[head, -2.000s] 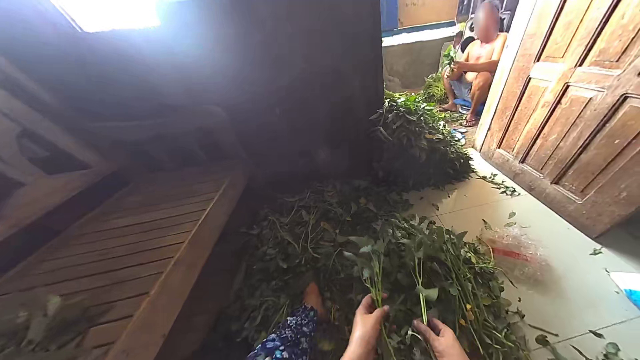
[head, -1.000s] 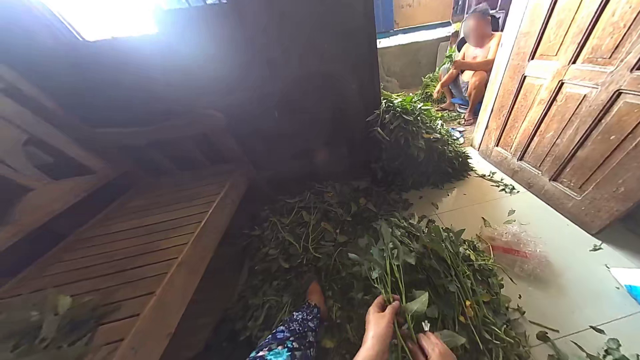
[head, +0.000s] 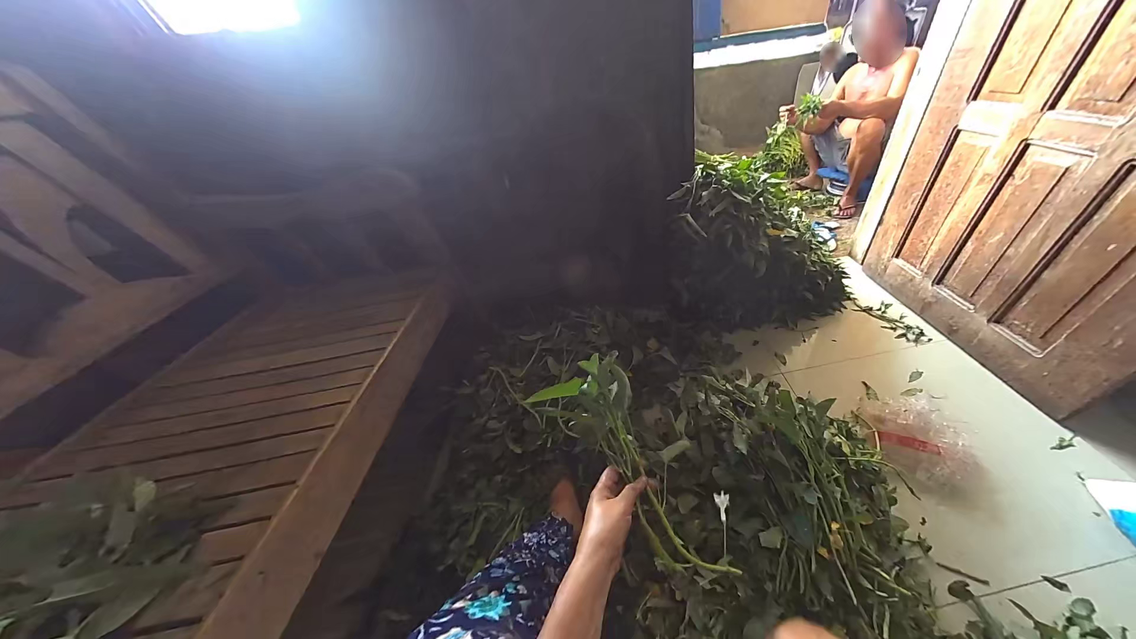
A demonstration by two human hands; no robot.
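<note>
My left hand (head: 612, 510) grips a small bunch of leafy green stems (head: 612, 417) by the stalks, leaves pointing up and away, cut ends trailing to the lower right. Under and around it lies a wide heap of leafy stems (head: 781, 479) on the floor. A white flower (head: 721, 506) stands out in the heap, right of the held stalks. Of my right hand (head: 801, 629) only a small blurred part shows at the bottom edge; its fingers are hidden.
A slatted wooden bench (head: 266, 399) is on the left, with leaves (head: 106, 568) at its near end. A taller pile of greens (head: 763, 240) stands by the dark wall. Clear plastic (head: 923, 444) lies on the tiles near a wooden door (head: 1021, 195). Beyond, a seated person (head: 874, 98) holds greens.
Both hands were together at the stems one second ago. Now my left hand holds the bunch farther left, over the heap, and my right hand has dropped to the bottom edge.
</note>
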